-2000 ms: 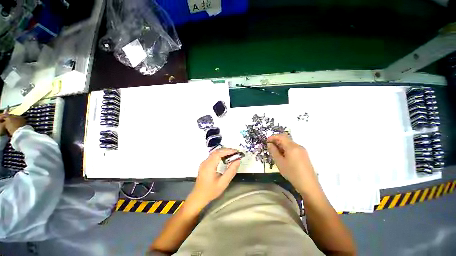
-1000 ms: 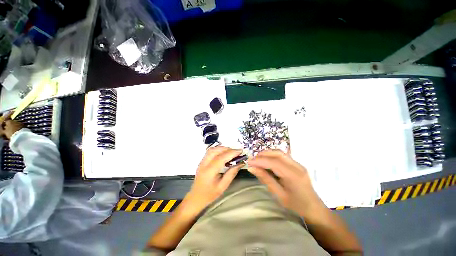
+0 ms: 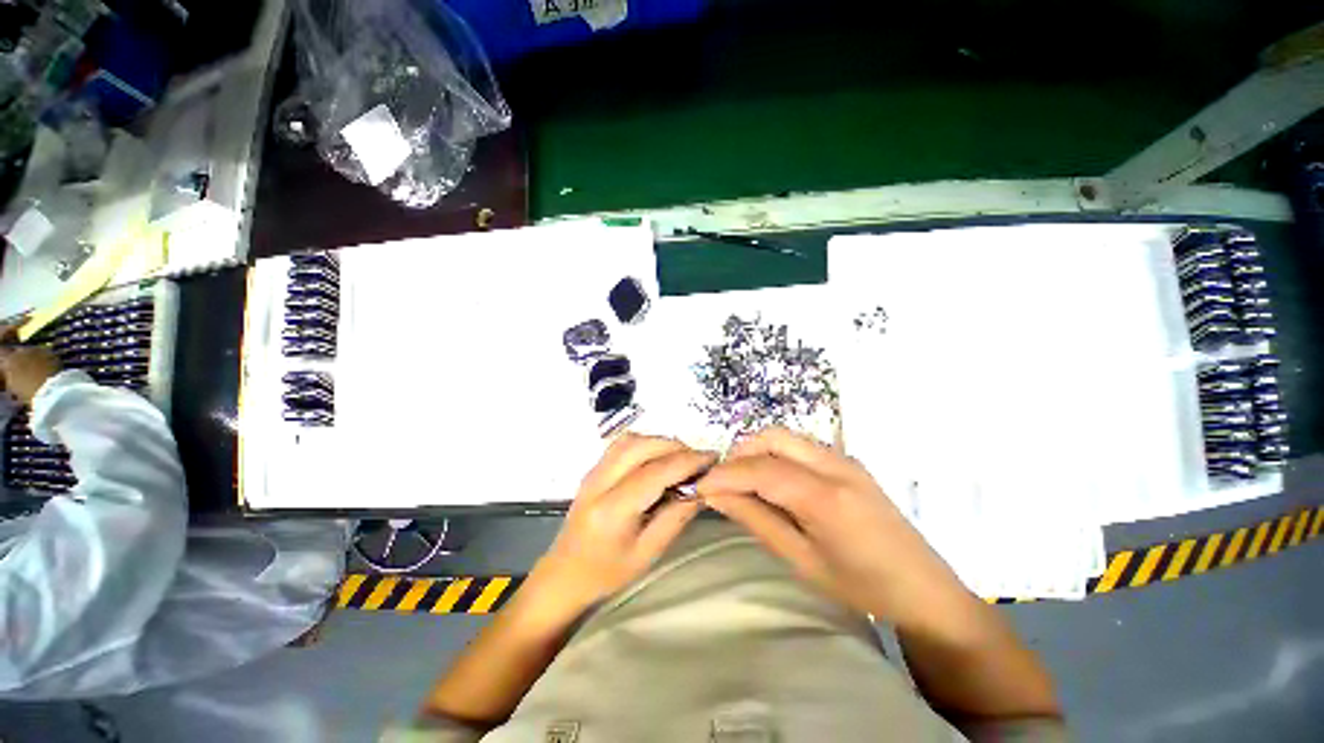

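My left hand (image 3: pixel 622 508) holds a watch case (image 3: pixel 683 492) in its fingertips near my body; the fingers hide most of it. My right hand (image 3: pixel 791 501) meets it there, its fingertips touching the case. Whether a small part is between the right fingertips cannot be seen. A loose heap of small metal parts (image 3: pixel 762 375) lies on a pale sheet just beyond my hands. Several loose dark cases (image 3: pixel 611 380) lie left of the heap on the left tray (image 3: pixel 450 392).
The right tray (image 3: pixel 1016 363) has rows of cases (image 3: pixel 1231 349) at its far right and tiny parts (image 3: pixel 870 319). More rows (image 3: pixel 311 308) stand at the left tray's left end. A thin dark tool (image 3: pixel 738 241) lies behind. A clear bag (image 3: pixel 392 116) and a coworker's sleeve (image 3: pixel 109 450) are left.
My right hand has moved from the heap back to the case in my left hand, and its fingertips have closed in on it. The case is now more covered.
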